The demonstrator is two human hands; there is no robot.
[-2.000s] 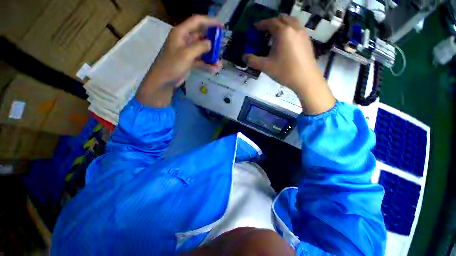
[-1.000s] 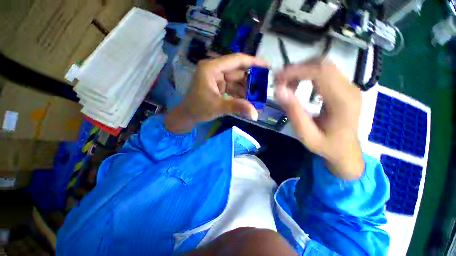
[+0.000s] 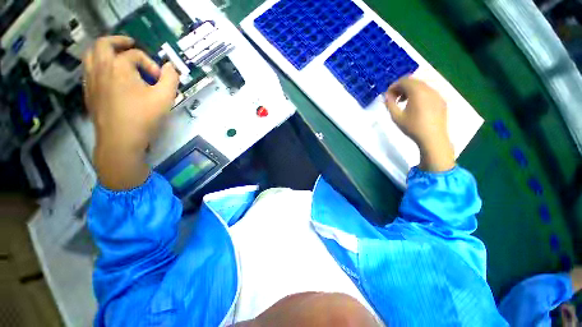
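My left hand [image 3: 124, 86] is over the fixture area of the white bench machine [image 3: 252, 86], its fingers curled around a dark blue housing [image 3: 149, 76] that shows only in part. The hand hides most of the housing and the fixture under it. My right hand [image 3: 424, 115] is over the white tray [image 3: 456, 115], its fingertips at the near right corner of a block of blue housings [image 3: 370, 62]. The fingertips are blurred, and I cannot tell if they grip a housing. A second block of housings [image 3: 306, 29] lies further back.
The touchscreen [image 3: 190, 168], a dark button [image 3: 231, 133] and a red push button [image 3: 262, 111] are on the machine front. A silver slide mechanism [image 3: 205, 43] is beside my left hand. Spaced blue housings [image 3: 535, 186] lie on the green conveyor. Another person's blue sleeve [image 3: 539, 297] shows at lower right.
The view has swung right, towards the tray. My left hand has gone from in front of the machine to the fixture area. My right hand has moved from beside the housing to the tray.
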